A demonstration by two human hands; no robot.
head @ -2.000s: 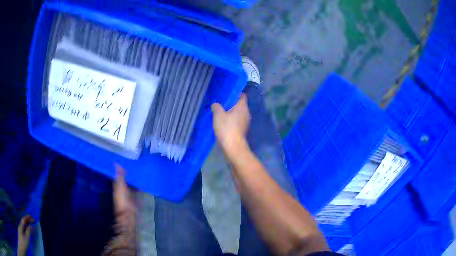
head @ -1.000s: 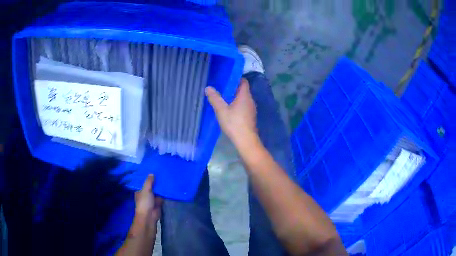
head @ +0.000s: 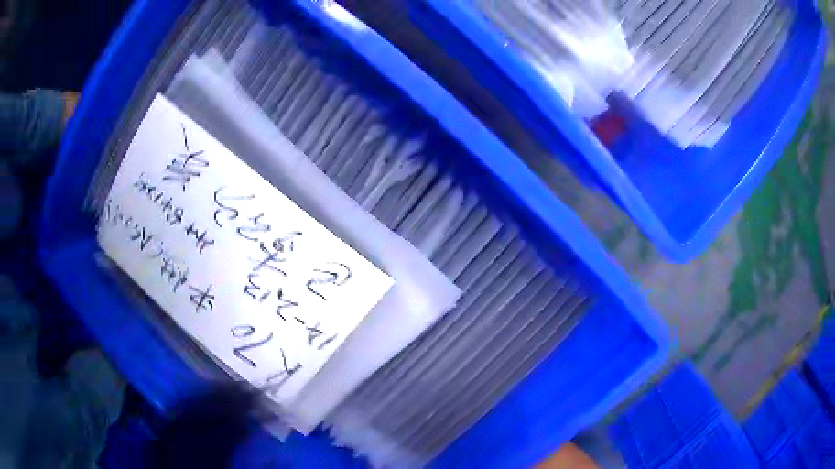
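A blue tote fills the middle, tilted, its rim close to the camera. Thin grey-white bagged pieces stand in tight rows inside it. A white handwritten sheet lies on a pale sleeve on top of them. Of my right hand, only a small patch of skin shows under the tote's lower right rim, cut off by the bottom edge; its fingers are hidden. My left hand is not in view.
A second blue tote with bagged pieces and a small red patch is at upper right. More blue totes stand at lower right on the grey-green floor. Another person's sleeve shows at left. A dark blur covers the tote's lower left.
The tote appears larger and more turned. A second filled tote has come into view beside it. My left hand has left the picture and my right is mostly cut off.
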